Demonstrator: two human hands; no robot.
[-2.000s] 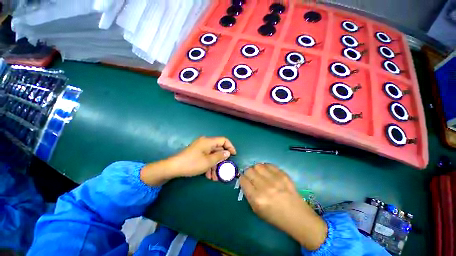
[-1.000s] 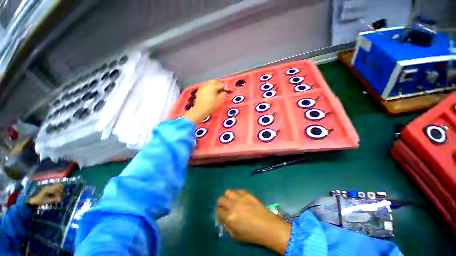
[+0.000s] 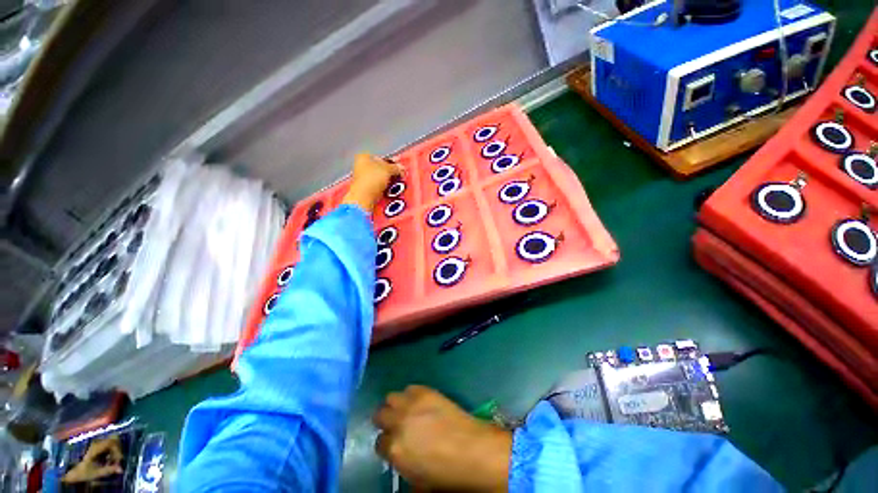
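My left hand point(image 3: 371, 179) reaches to the back of the red-pink foam tray point(image 3: 587, 268); its fingertips are close together beside a pocket, and whether they hold a disc is unclear. White-ringed discs point(image 3: 536, 246) with short flex tails lie in the tray pockets. My right hand point(image 3: 433, 440) rests low on the green mat with its fingers curled down; what is under them is hidden. A bit of the green adapter board point(image 3: 489, 411) shows beside it. The test board point(image 3: 657, 387) lies at the right, joined to a grey ribbon cable point(image 3: 581, 399).
A dark pen point(image 3: 472, 332) lies below the tray. White foam trays point(image 3: 207, 255) stand stacked at left. A blue instrument point(image 3: 708, 72) stands at back right, above another red tray stack point(image 3: 736, 270). A black cable point(image 3: 741, 357) meets the test board. Another person's hand point(image 3: 94, 460) shows at lower left.
Earlier both hands were at a glowing disc on the mat. My left hand has gone to the tray and moved to a pocket further right. My right hand stays low. The view has turned right.
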